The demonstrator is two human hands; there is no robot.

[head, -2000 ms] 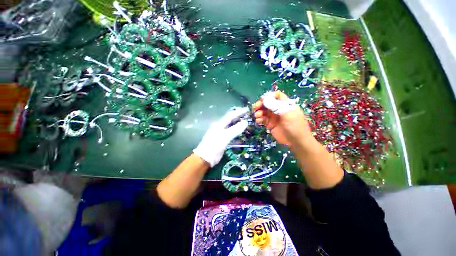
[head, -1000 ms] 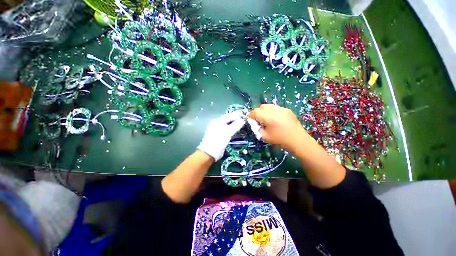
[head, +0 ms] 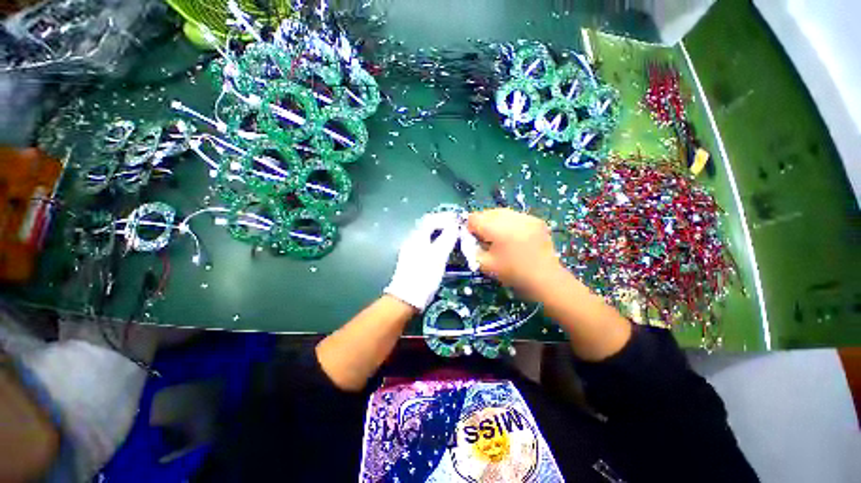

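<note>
A panel of joined green ring coils [head: 447,323] with white strips lies in front of me at the table's near edge. My left hand [head: 425,261], in a white glove, closes its fingertips on the panel's upper part. My right hand [head: 510,247], with white wraps on its fingers, meets the left fingertips there. The fingers hide what is pinched between them; a small lead cannot be made out. A heap of red-and-black lead wires [head: 651,236] lies to the right.
Stacked green ring assemblies [head: 288,141] lie left of centre. A second ring group [head: 555,111] lies at the back right. Loose ring assemblies [head: 149,226], an orange bin [head: 26,212] and a lime basket [head: 212,14] are at left. A small red wire bunch [head: 666,92] lies beyond the heap.
My right hand has come from up and right, where its fingers were apart, down to the left fingertips. Both hands have stayed together there over the last second.
</note>
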